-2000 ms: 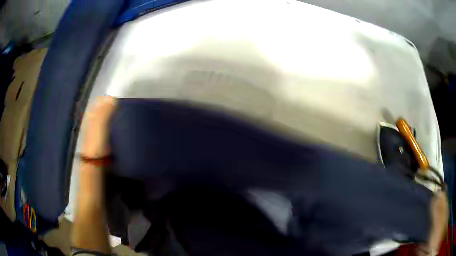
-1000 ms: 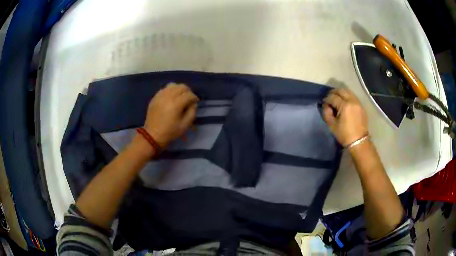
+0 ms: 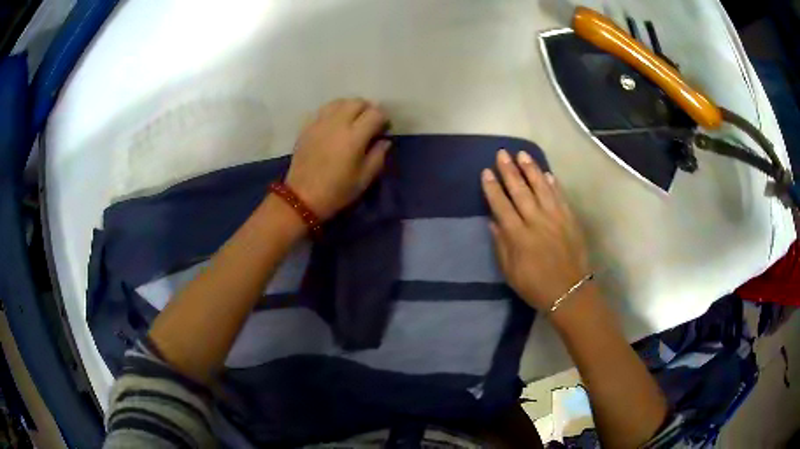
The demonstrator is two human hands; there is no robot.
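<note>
A navy garment piece (image 3: 447,180) with grey-blue panels and dark seam strips lies across the front of the white table. A dark narrow flap (image 3: 364,281) lies over its middle. My left hand (image 3: 338,158), with a red bead bracelet, pinches the garment's top edge near the flap; its fingertips are partly hidden. My right hand (image 3: 535,228), with a thin bracelet, lies flat on the garment's right part, fingers spread. The steam iron (image 3: 605,96), black with a pale rim and orange-brown handle, rests on the table beyond my right hand, not touched.
The white ironing table (image 3: 439,61) has faint stains. A long navy padded arm (image 3: 22,228) runs along the left side. The iron's hose and cable (image 3: 746,153) lead off right. A red bulky thing (image 3: 772,279) and a pile of dark cloth (image 3: 702,368) are at lower right.
The garment lies lower left in view and the iron appears closer. My right hand has gone from pinching the top right corner to lying flat. My left hand now grips the top edge by the flap.
</note>
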